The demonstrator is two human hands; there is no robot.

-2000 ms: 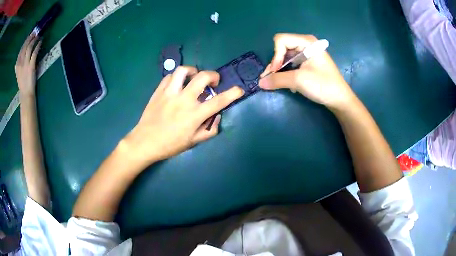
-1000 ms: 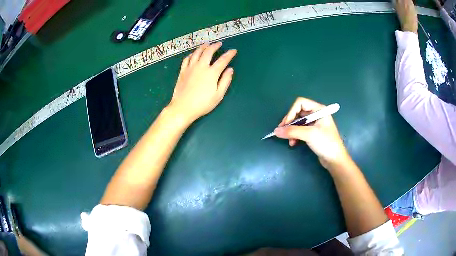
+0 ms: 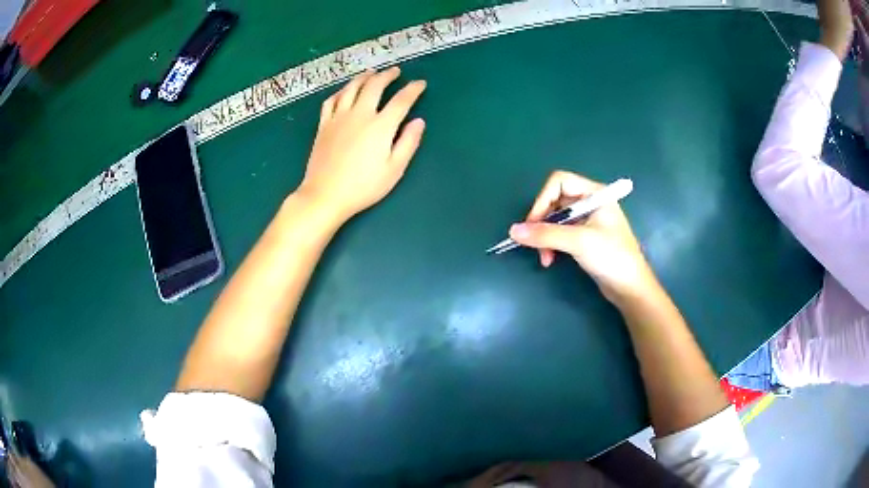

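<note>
My right hand [image 3: 581,232] holds the tweezers [image 3: 577,209], whitish at the upper end, with the thin tips pointing left just over the green surface. Nothing can be made out between the tips. My left hand [image 3: 360,143] lies palm down with fingers apart, its fingertips at the pale edge strip, and holds nothing that shows. A black phone housing [image 3: 198,55] with a whitish patch lies beyond the strip at the upper left, with a small black round piece [image 3: 144,92] with a pale disc beside it.
A smartphone [image 3: 178,214] lies flat left of my left forearm. The worn pale strip [image 3: 410,41] curves across the dark green surface [image 3: 448,372]. A person's sleeved arm [image 3: 810,172] reaches in at the right. Part of another hand [image 3: 29,474] and dark items show at the lower left.
The housing has left my hands and lies beyond the strip, where it has since shifted left. My left hand has moved up to the strip and opened. My right hand still holds the tweezers, now lower.
</note>
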